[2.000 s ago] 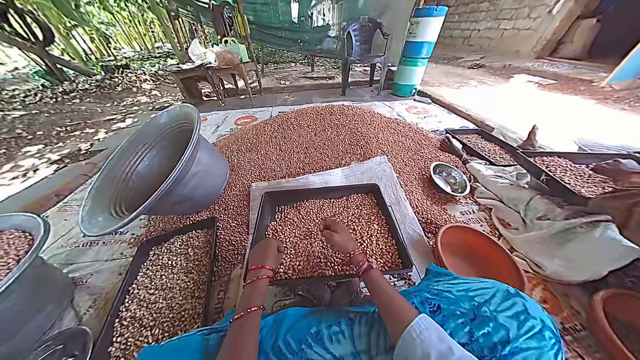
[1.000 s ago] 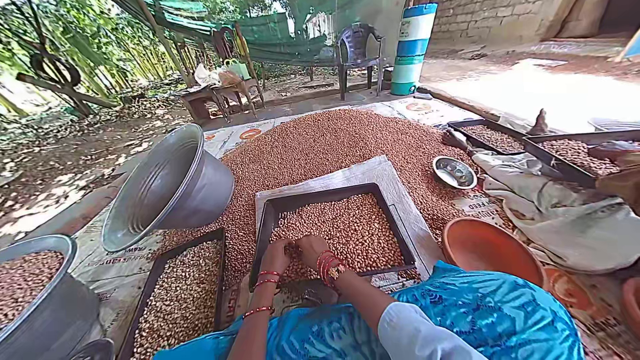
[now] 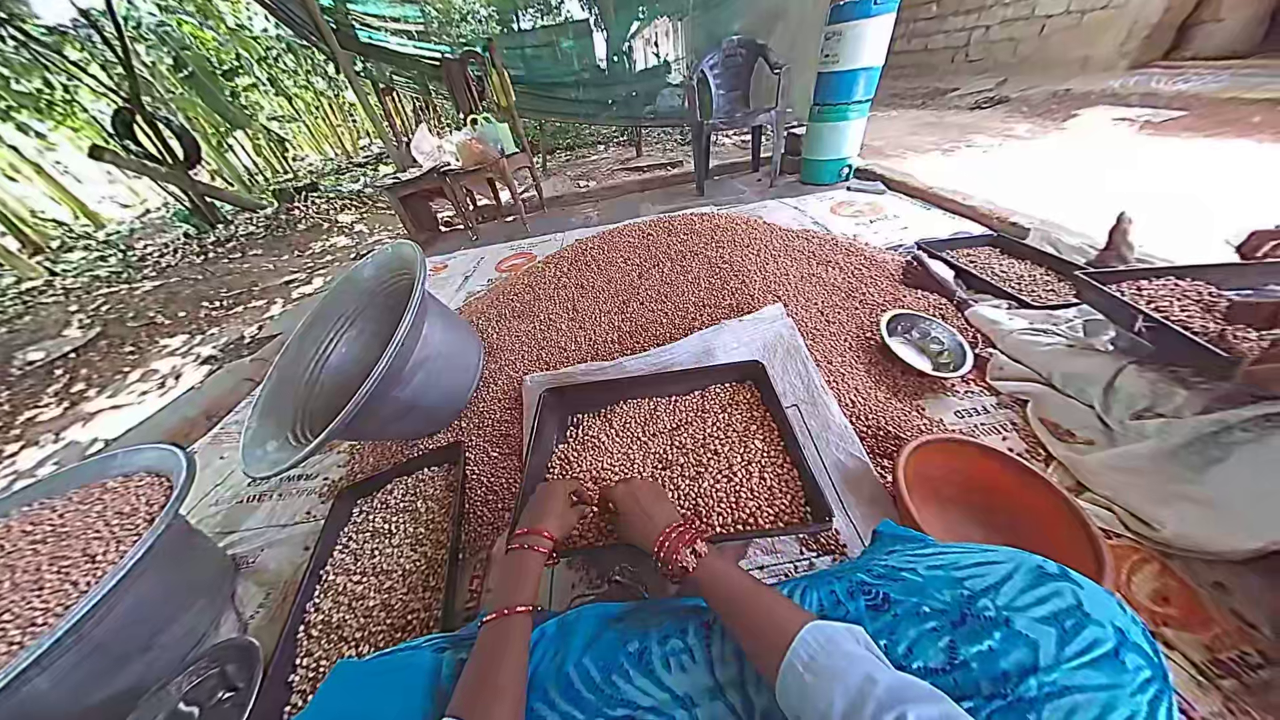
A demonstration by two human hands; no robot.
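A dark rectangular tray point(image 3: 665, 377) with reddish-brown nuts or seeds point(image 3: 690, 450) lies in front of me on a folded pale woven sack point(image 3: 820, 400). My left hand point(image 3: 555, 508) is at the tray's near left corner, its fingers bent down at the nuts. Close to its right, my right hand point(image 3: 638, 508) has its fingertips curled over the nuts. Whether either hand pinches a nut is too small to tell. Behind the tray spreads a large heap of the same nuts point(image 3: 700, 270).
Left are a tilted metal basin point(image 3: 430, 360), a nut-filled metal tub point(image 3: 130, 600) and a tray of paler nuts point(image 3: 375, 570). Right are an orange bowl point(image 3: 1000, 505), a steel bowl point(image 3: 927, 343) and a co-worker's trays point(image 3: 1165, 340), with that person's hand point(image 3: 1255, 315) at the edge.
My hands were apart over the tray two seconds ago; they came together near its front left part. Since the last earlier frame they have moved slightly apart.
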